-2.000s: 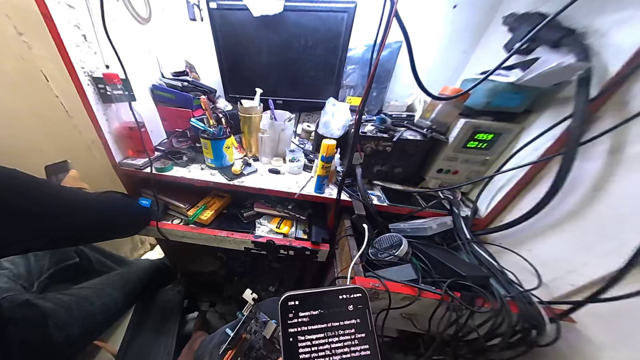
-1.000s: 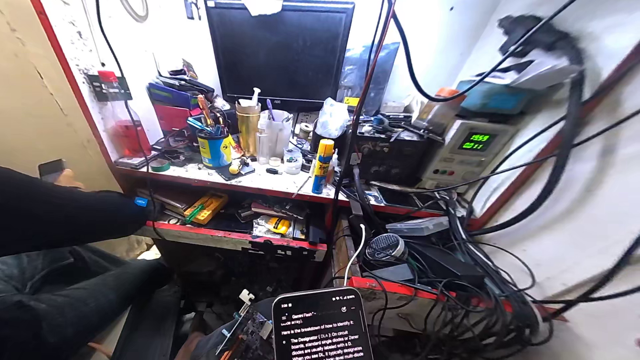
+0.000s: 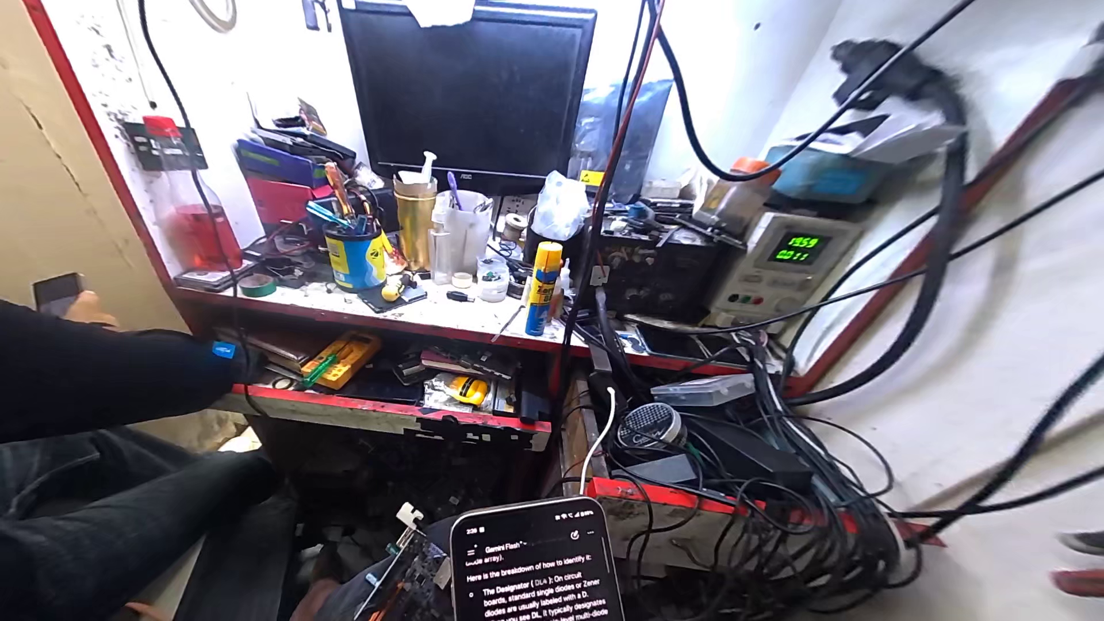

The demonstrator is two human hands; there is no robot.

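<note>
A lit smartphone (image 3: 530, 561) with text on its screen stands upright at the bottom centre; the fingers holding it are out of frame or hidden. Beside its left edge is a circuit board (image 3: 410, 573) with metal parts, partly cut off by the frame. A blurred patch of skin shows left of the board, but I cannot tell whether it is a hand. Neither my left hand nor my right hand can be made out. A white cable (image 3: 601, 435) runs down behind the phone's top edge.
Another person's hand (image 3: 89, 308) holds a dark phone at the left. A cluttered bench (image 3: 440, 317) bears a monitor (image 3: 470, 95), a spray can (image 3: 543, 289) and tool cups. Right are a power supply (image 3: 785, 267) and tangled cables (image 3: 759, 535); an open drawer (image 3: 388, 412) holds tools.
The lit smartphone has shifted slightly left in the view. The other person's hand with the dark phone has also moved a little left. The view itself has changed only slightly.
</note>
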